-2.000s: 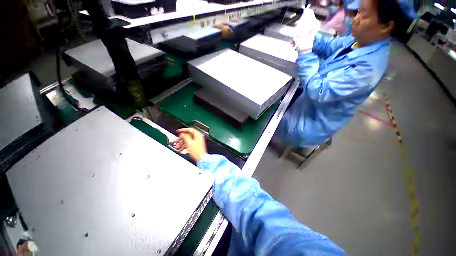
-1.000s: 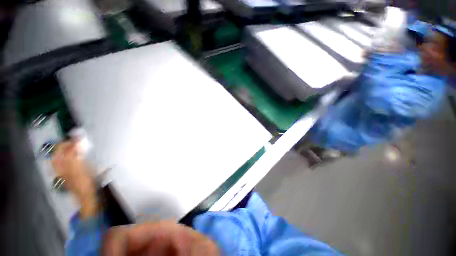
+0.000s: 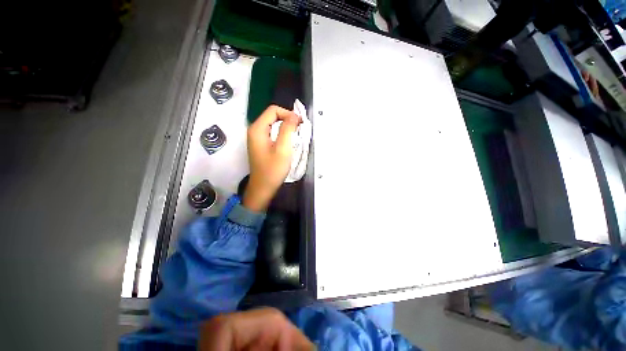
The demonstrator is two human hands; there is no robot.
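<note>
A silver-grey server chassis (image 3: 405,158) with small screws along its bright top lies in front of me. My left hand (image 3: 273,147) is bare and grips a crumpled white wiping cloth (image 3: 298,152) at the chassis's dark left side face. The cloth appears to touch that side. My right hand (image 3: 254,330) is at the bottom edge, cut off by it. Only the back of the hand and knuckles show, so its fingers are hidden.
Ball transfer units (image 3: 213,138) stand in a row on the pale plate (image 3: 237,130). A conveyor side rail (image 3: 439,277) runs along the near side. More chassis (image 3: 570,164) lie at the right. A blue-sleeved person (image 3: 563,295) is at the lower right.
The view has swung left, so the chassis and ball plate now show from above. My left hand keeps the cloth and is farther up the chassis side. My right hand, earlier near the rail, is now low.
</note>
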